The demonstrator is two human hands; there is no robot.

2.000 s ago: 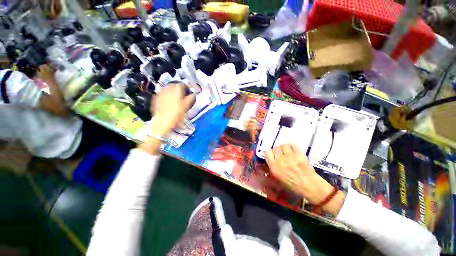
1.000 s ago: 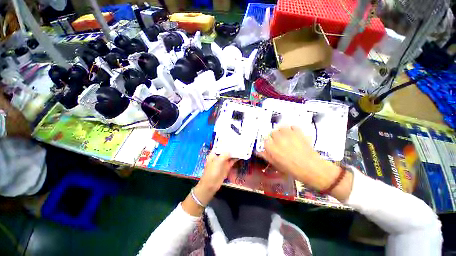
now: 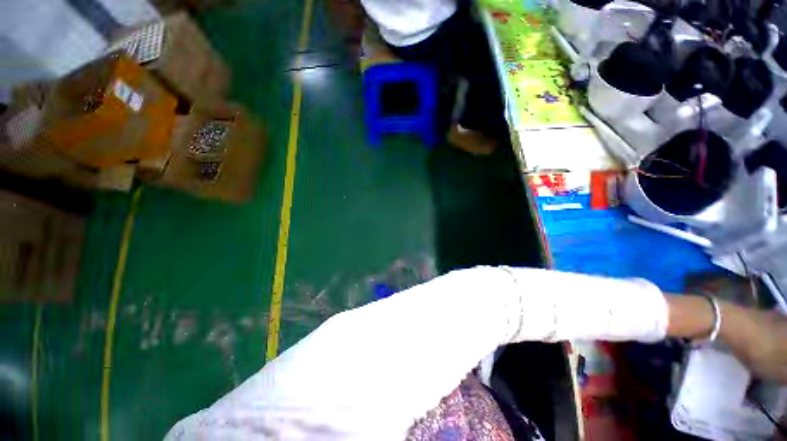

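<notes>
My left hand (image 3: pixel 761 343) is at the right edge, blurred and partly cut off, reaching over the bench; its fingers cannot be made out. My right hand is out of the picture. A white camera housing (image 3: pixel 709 389) lies at the bench's near part, just below my left wrist, cut off by the right side, with a thin black wire beside it. White camera units with black ball heads (image 3: pixel 643 93) crowd the upper right, with thin coloured wires on the nearest one.
The poster-covered bench edge (image 3: pixel 545 148) runs down right of centre. A blue stool (image 3: pixel 400 102) stands on the green floor beside a seated person's leg and white clothing (image 3: pixel 409 19). Cardboard boxes (image 3: pixel 226 146) and an orange-taped box (image 3: pixel 108 112) are at upper left. Yellow floor lines run between.
The view has swung far to the left, showing floor and boxes. My right hand has left the picture. The row of housings is now mostly outside the right edge.
</notes>
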